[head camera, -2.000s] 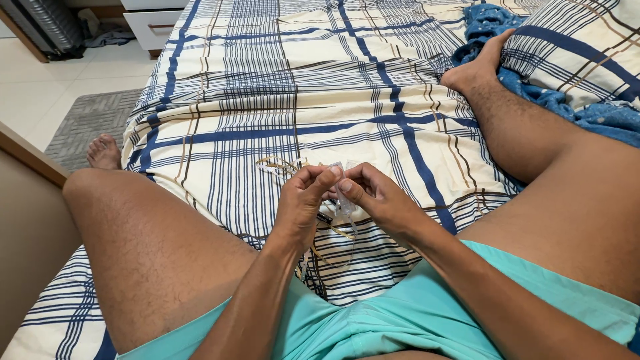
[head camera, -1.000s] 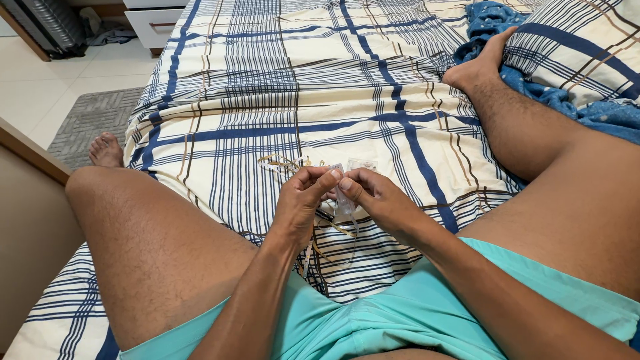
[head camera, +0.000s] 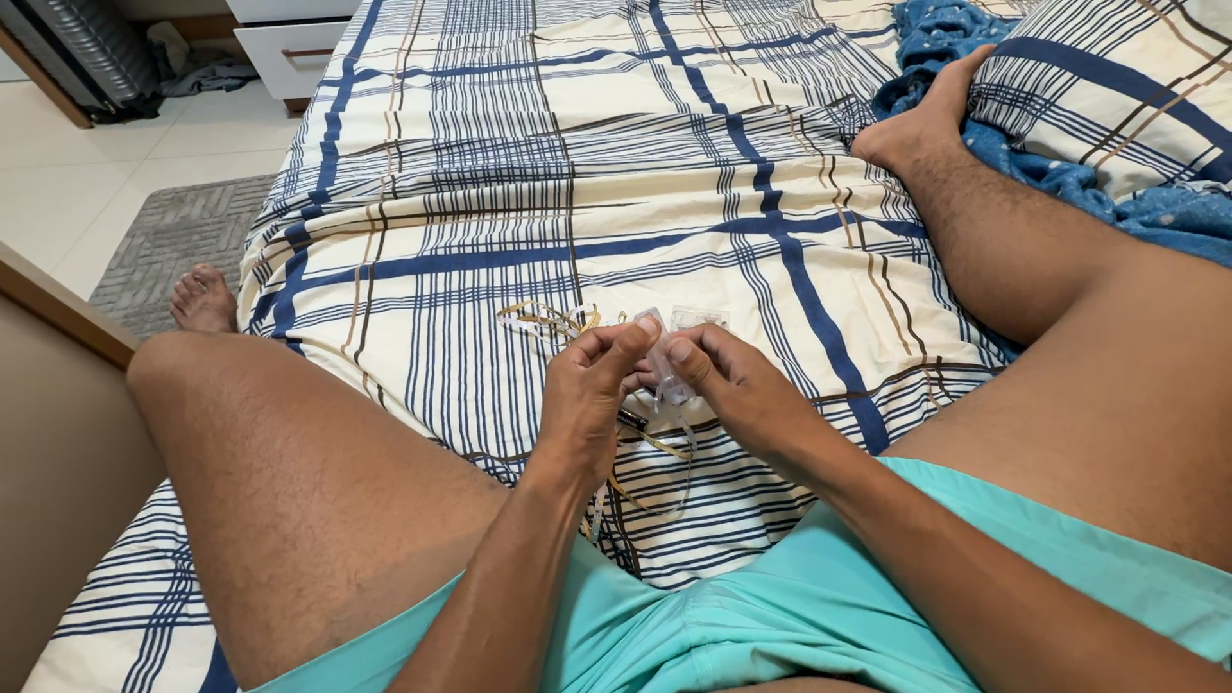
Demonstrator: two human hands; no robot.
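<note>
My left hand (head camera: 592,385) and my right hand (head camera: 736,385) meet above the bed, between my legs. Both pinch a small clear plastic piece (head camera: 664,364) between thumbs and fingers; its exact kind cannot be told. Thin gold and whitish ribbons (head camera: 549,320) lie curled on the sheet beyond my left hand, and more gold ribbon (head camera: 659,445) hangs or lies below the hands. A small black cylindrical item (head camera: 631,420) shows beside my left palm. Just past my right fingertips lies a flat clear plastic packet (head camera: 701,318).
A plaid bedsheet (head camera: 462,221) with folds covers the bed. My bent legs flank the hands. A blue dotted blanket (head camera: 1039,173) and a plaid pillow (head camera: 1107,87) are at the upper right. A grey mat (head camera: 183,226), a white drawer (head camera: 294,58) and a dark suitcase (head camera: 96,53) stand beyond the bed's left side.
</note>
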